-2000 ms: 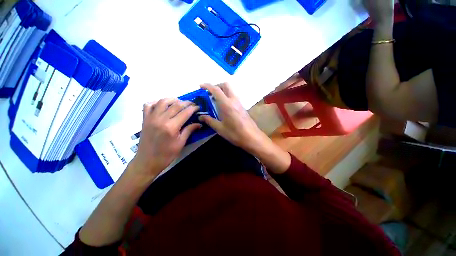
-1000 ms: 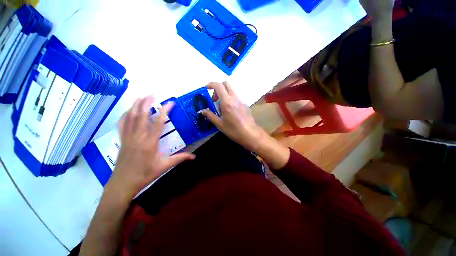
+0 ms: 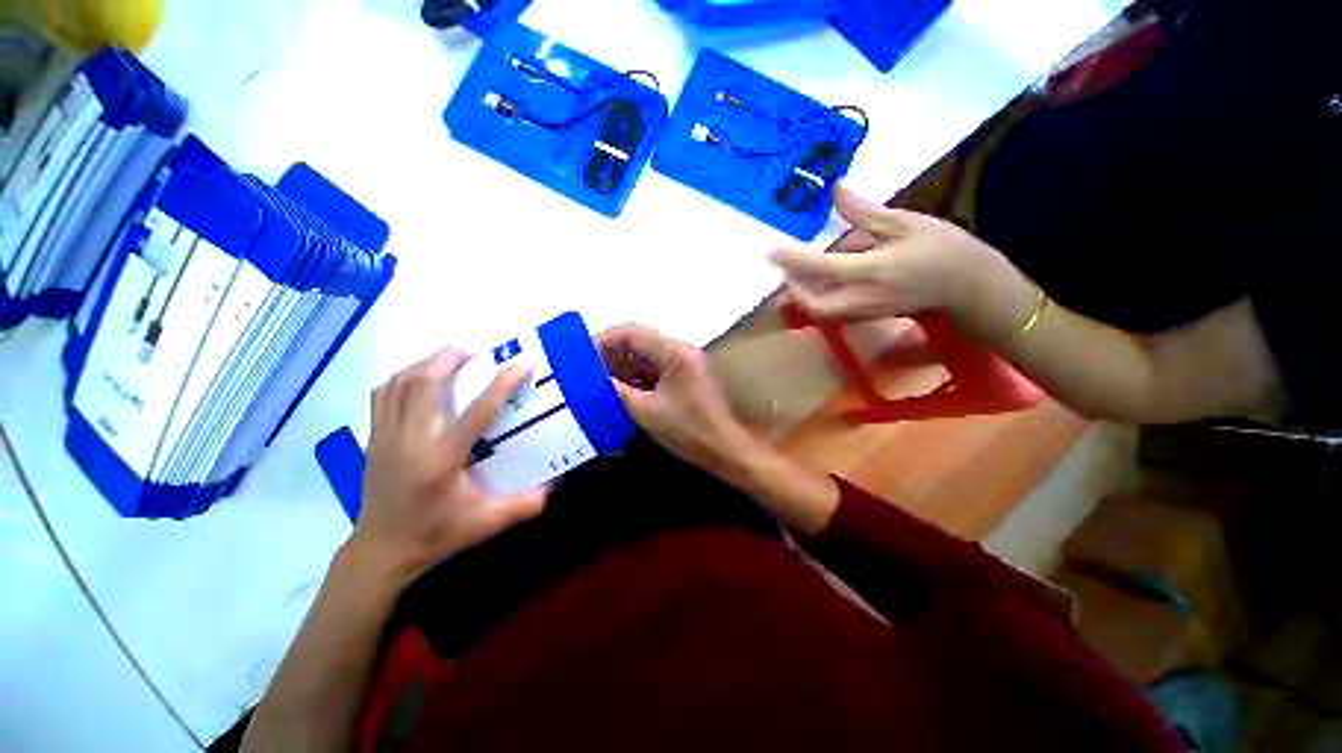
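Observation:
A white retail box with blue ends (image 3: 533, 418) is between my hands at the table's front edge, its printed cable picture facing up. My left hand (image 3: 427, 456) grips its left part, fingers over the white face and thumb along the near edge. A blue flap (image 3: 342, 468) sticks out beyond my left hand. My right hand (image 3: 670, 400) is at the box's right blue end, fingers curled against it. The tray with the cable is hidden, as the box face covers that place.
Two blue trays with black cables (image 3: 556, 118) (image 3: 761, 143) lie on the white table (image 3: 707, 280) ahead. Stacks of flat cartons (image 3: 221, 353) stand at left. Another person's hand (image 3: 898, 265) is just right of the trays. A red stool (image 3: 920, 368) is below at right.
The box face now covers the tray, and my left hand has closed on the box. A second filled tray lies ahead, and the other person's hand has come in near it.

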